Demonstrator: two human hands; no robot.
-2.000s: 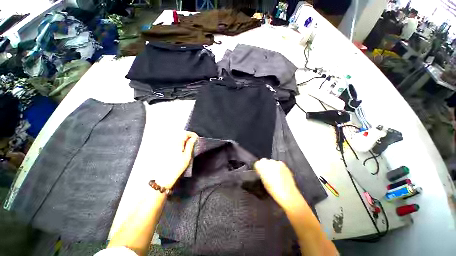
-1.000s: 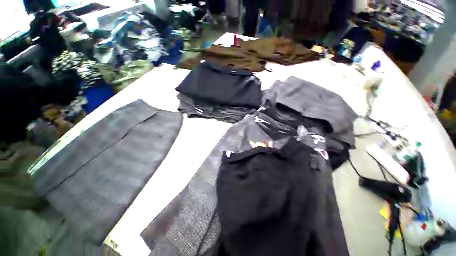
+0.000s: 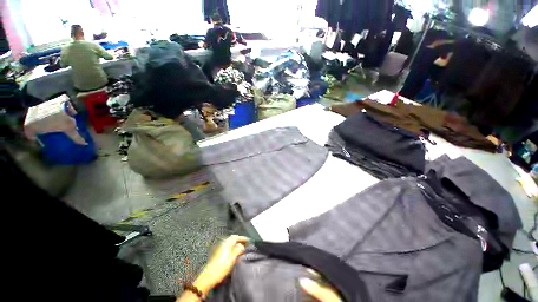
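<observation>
A grey skirt with a black edge [image 3: 268, 274] is bunched at the bottom centre, partly cut off by the frame. My left hand [image 3: 227, 256] grips its upper left edge near the table's front corner. My right hand [image 3: 318, 289] is small, blurred and partly hidden by the cloth; its grip cannot be made out. Another grey skirt [image 3: 389, 218] lies spread on the white table just beyond. A further grey skirt [image 3: 265, 165] lies flat at the table's left edge.
Folded black garments [image 3: 377, 141], brown garments [image 3: 425, 118] and a grey pile [image 3: 472, 183] lie farther back. Left are a floor sack [image 3: 159, 147], a blue bin [image 3: 65, 144] and a red stool [image 3: 97, 112]. Two people [image 3: 85, 62] are in the background. Cords are at the right.
The view has swung left, showing the floor and people. The black-lined skirt has moved off the spread skirt to the table's front edge. Both hands are visible again.
</observation>
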